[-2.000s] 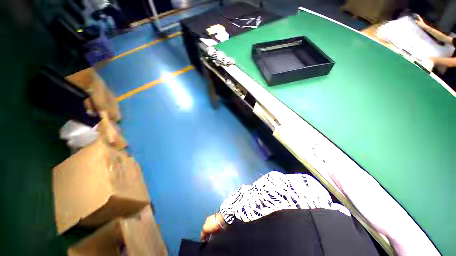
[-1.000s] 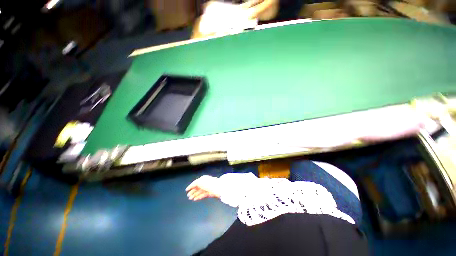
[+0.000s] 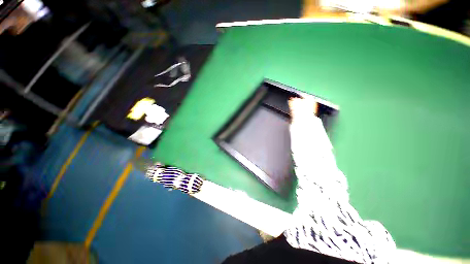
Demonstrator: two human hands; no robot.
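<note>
A black, shallow, open drawer frame (image 3: 250,167) lies on the green conveyor belt (image 3: 402,154), turned at an angle to the belt's near edge. My right arm, in a white sleeve with dark marks, reaches over the drawer from the bottom right. My right hand (image 3: 304,105) is at the drawer's far wall and appears to grip its rim; the fingers are blurred and overexposed. The near right part of the drawer is hidden behind my forearm. My left hand is not in view.
A navy-white striped bundle (image 3: 175,178) sits on the belt's near left corner. Beyond the belt's end is a dark stack (image 3: 126,95) with yellow and white pieces and thin white loops. A pale rail (image 3: 242,209) edges the belt. Brown cardboard (image 3: 56,252) shows at the bottom left.
My right hand has moved from beside the belt to the drawer's far wall and taken hold there. The view has turned and come closer to the drawer.
</note>
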